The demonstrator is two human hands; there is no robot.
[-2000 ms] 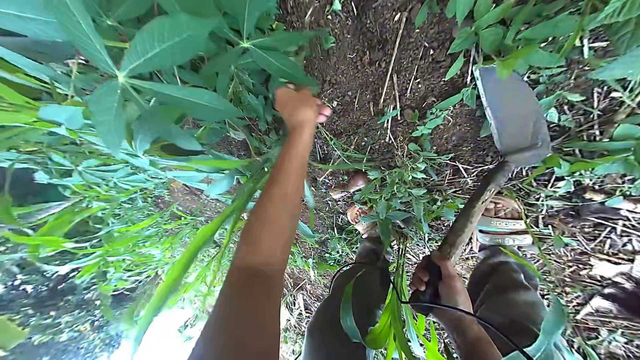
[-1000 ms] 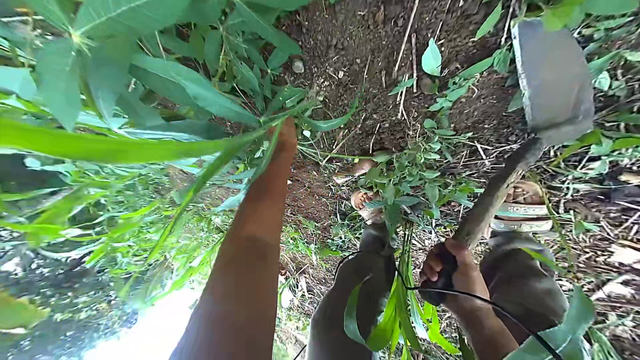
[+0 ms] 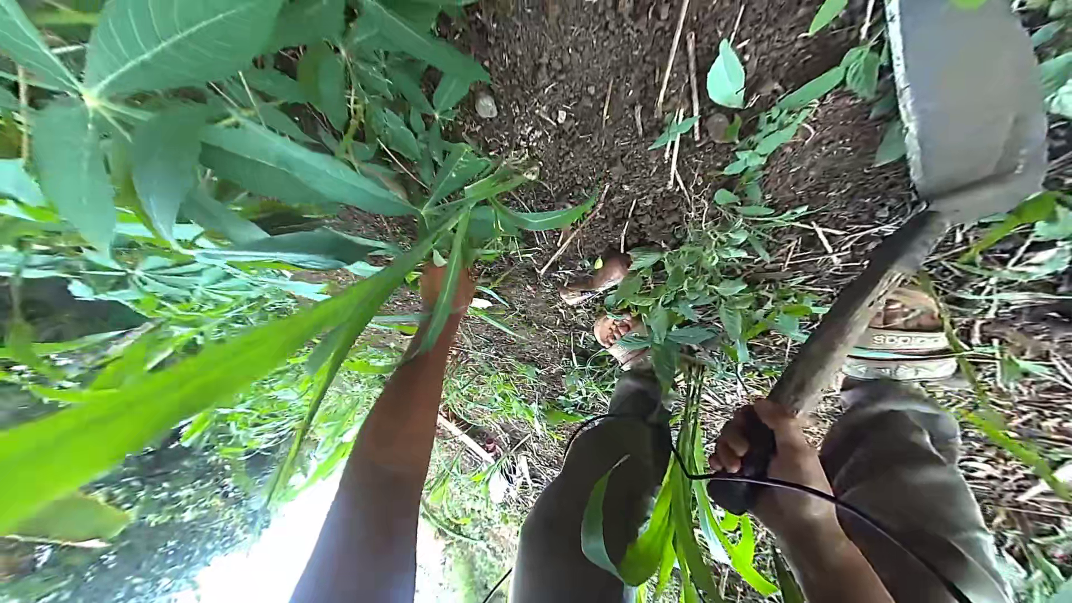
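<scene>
My right hand [image 3: 758,452] is closed around the dark lower end of a hoe's wooden handle [image 3: 837,327]. The hoe's broad grey metal blade [image 3: 967,109] is at the upper right, over leafy ground. Long green leaves and a leafy weed [image 3: 682,310] lie beside this hand; whether it grips them too is unclear. My left hand [image 3: 448,289] is at the left centre, among a bunch of long grass blades [image 3: 452,218] that spreads past it. The leaves partly cover its fingers, so its grip on the stems is hard to make out.
Broad-leaved plants [image 3: 159,109] crowd the upper left. Dark loose soil [image 3: 578,92] with dry stalks spreads ahead. My sandalled feet [image 3: 904,335] stand below, and a thin black cable [image 3: 804,487] crosses my legs. A brown object [image 3: 599,276] lies near one foot.
My left hand was over bare soil at the plants' edge two seconds ago; now it is lower, nearer my legs, among long grass blades. My right hand still holds the hoe.
</scene>
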